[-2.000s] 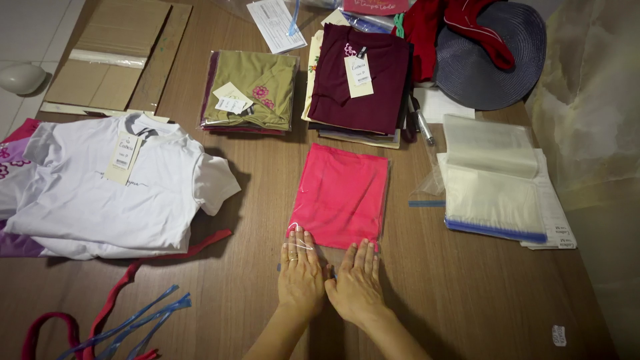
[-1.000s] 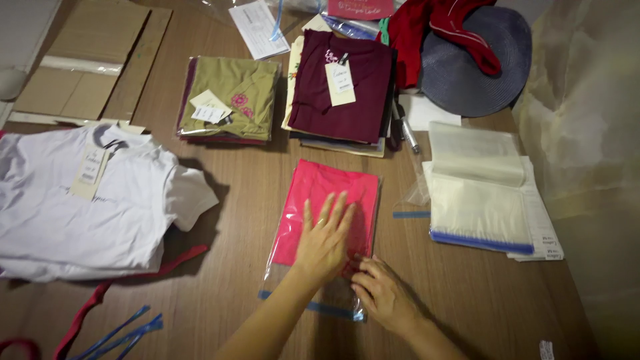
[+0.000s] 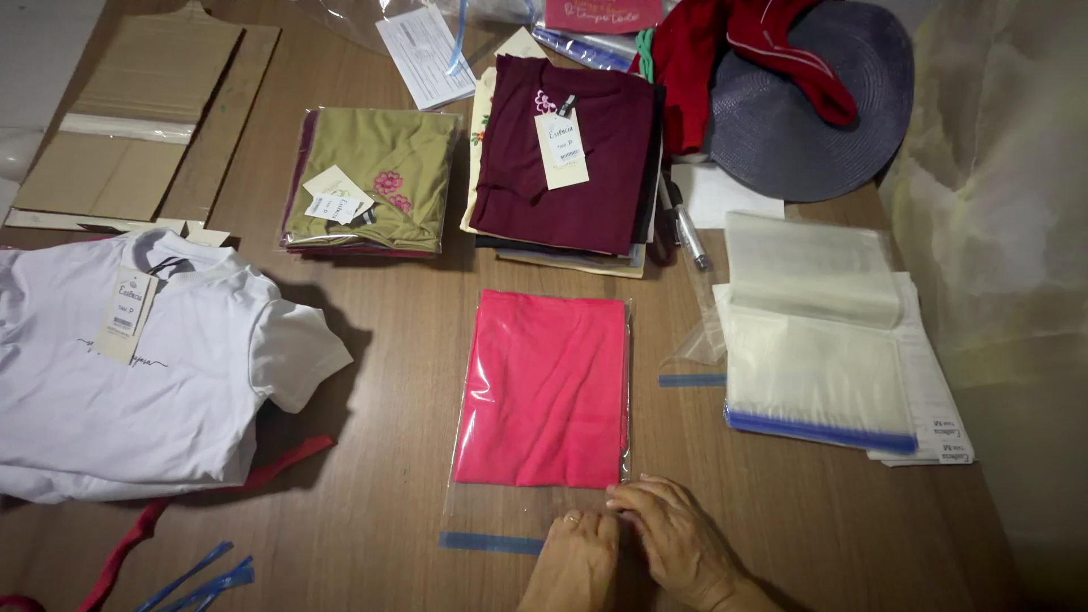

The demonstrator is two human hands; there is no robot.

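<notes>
A folded pink garment [image 3: 548, 391] lies flat inside a clear plastic bag [image 3: 489, 510], its flap end toward me with a blue adhesive strip [image 3: 490, 542] along the edge. My left hand [image 3: 578, 548] has its fingertips curled down at the right part of that strip. Close beside it, my right hand [image 3: 676, 540] bends its fingers at the bag's lower right corner. Both hands cover this corner, so whether the fingers pinch the strip or only press there cannot be seen.
A white T-shirt [image 3: 170, 391] with a tag lies left, near blue strips [image 3: 208, 582] and a red cord [image 3: 140, 527]. Behind are a bagged olive garment [image 3: 374, 174], a maroon garment stack [image 3: 578, 170], cardboard [image 3: 136, 110] and a round woven mat [image 3: 807, 127]. Clear bags [image 3: 816, 365] lie right.
My left hand has moved off the pink garment toward me, down to the bag's flap end. My right hand is now close beside it at the lower right corner.
</notes>
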